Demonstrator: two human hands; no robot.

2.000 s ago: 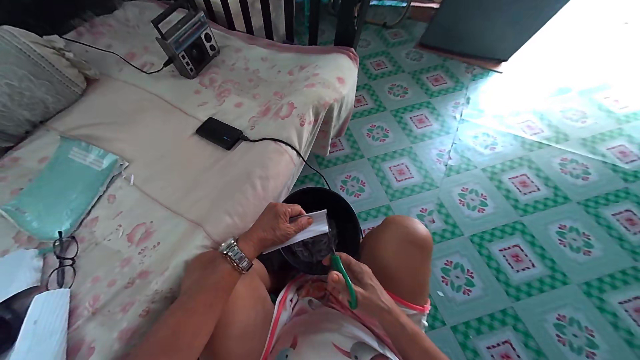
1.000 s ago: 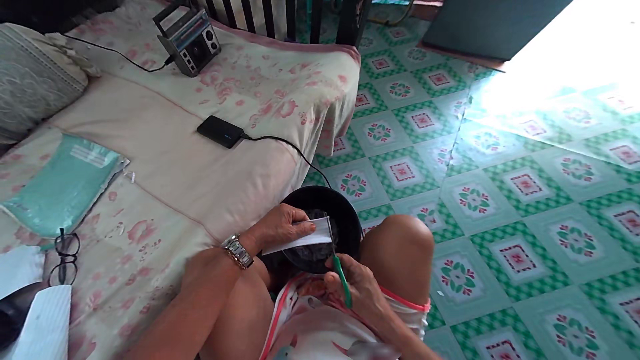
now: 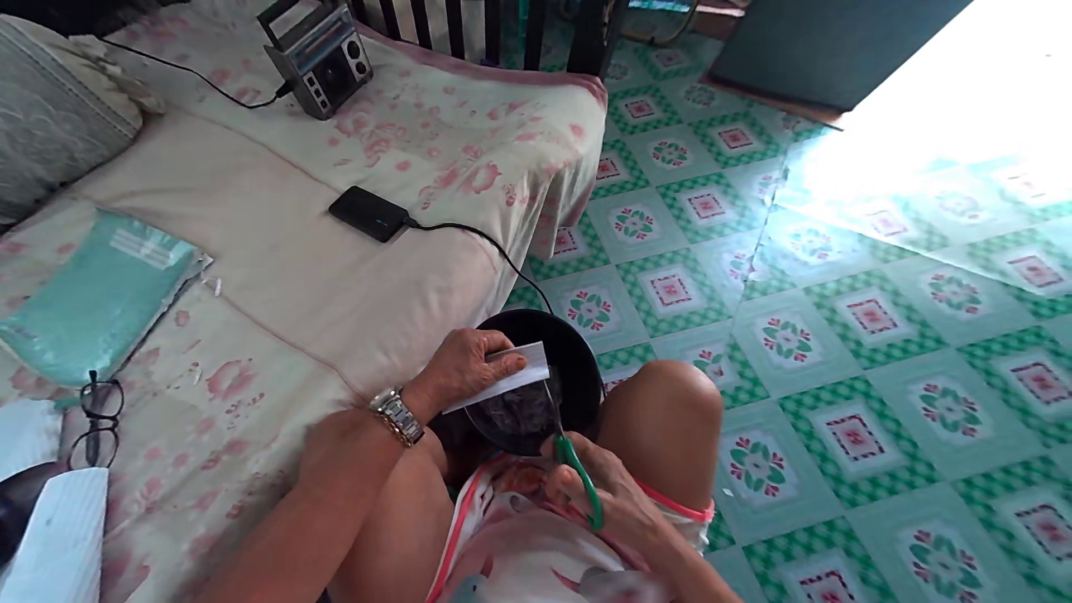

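A folded white strip (image 3: 521, 366), of paper or cloth, is gripped between the thumb and fingers of my left hand (image 3: 471, 366), which wears a metal wristwatch (image 3: 397, 416). My right hand (image 3: 599, 486) holds green-handled scissors (image 3: 581, 481), fingers around the handles. The blades point away from me and meet the right end of the strip. Below both hands, between my knees, stands a black round bin or bucket (image 3: 578, 360) with dark, crumpled-looking material in it.
On the floral-covered bed (image 3: 276, 293) at left lie a black power bank (image 3: 368, 213) with a cable, a radio (image 3: 322, 63), a teal plastic packet (image 3: 100, 293), eyeglasses (image 3: 99, 423) and white folded pieces (image 3: 63, 536). Patterned floor (image 3: 787, 335) spreads to the right.
The white strip and the scissors have shifted slightly between my hands, and the strip's angle has changed. Both hands stay over the black container.
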